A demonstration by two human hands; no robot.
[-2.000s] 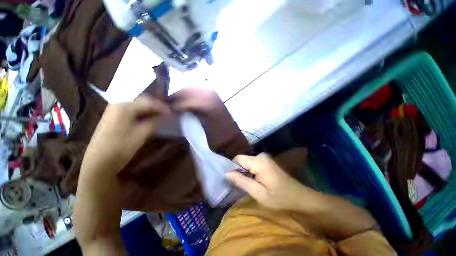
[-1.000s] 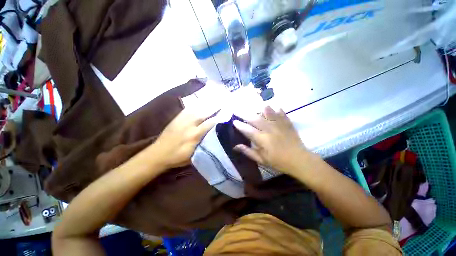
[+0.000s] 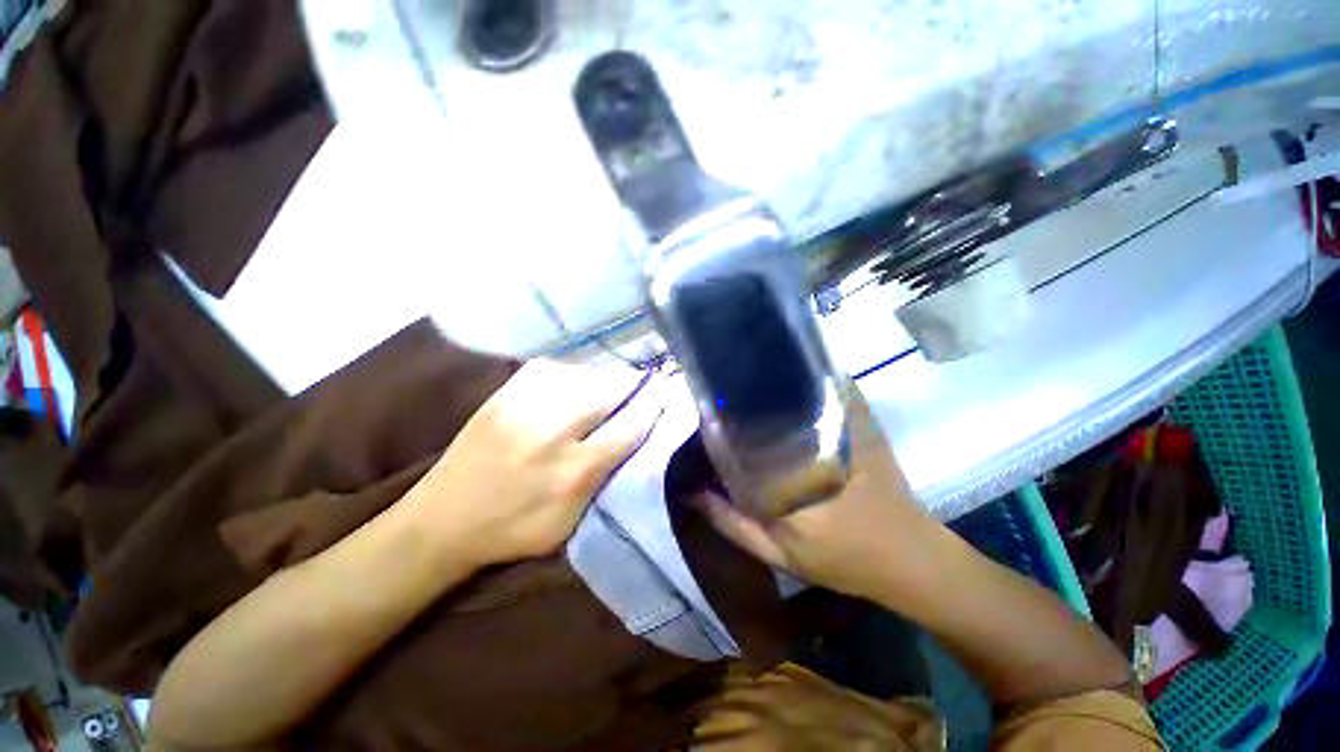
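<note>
The brown trousers (image 3: pixel 485 646) lie bunched across the machine table's front edge and to the left. My left hand (image 3: pixel 537 456) presses on the brown cloth and the pale lining (image 3: pixel 635 551) just left of the needle area. My right hand (image 3: pixel 867 500) is at the cloth's right side, its thumb on the brown edge, its fingers partly hidden behind a shiny metal guard (image 3: pixel 750 353). The white sewing machine head (image 3: pixel 941 88) fills the top. The needle and presser foot are hidden or lost in glare.
A green basket (image 3: pixel 1301 485) at right holds brown, red and pink pieces. More brown cloth (image 3: pixel 191 118) lies at the table's back left. Part of another machine (image 3: pixel 30 661) shows at lower left. The table's worn edge (image 3: pixel 1088 426) curves at right.
The hands have gone from holding the raised cloth to both working it at the needle. The view has moved closer to the machine, and the metal guard now covers part of my right hand.
</note>
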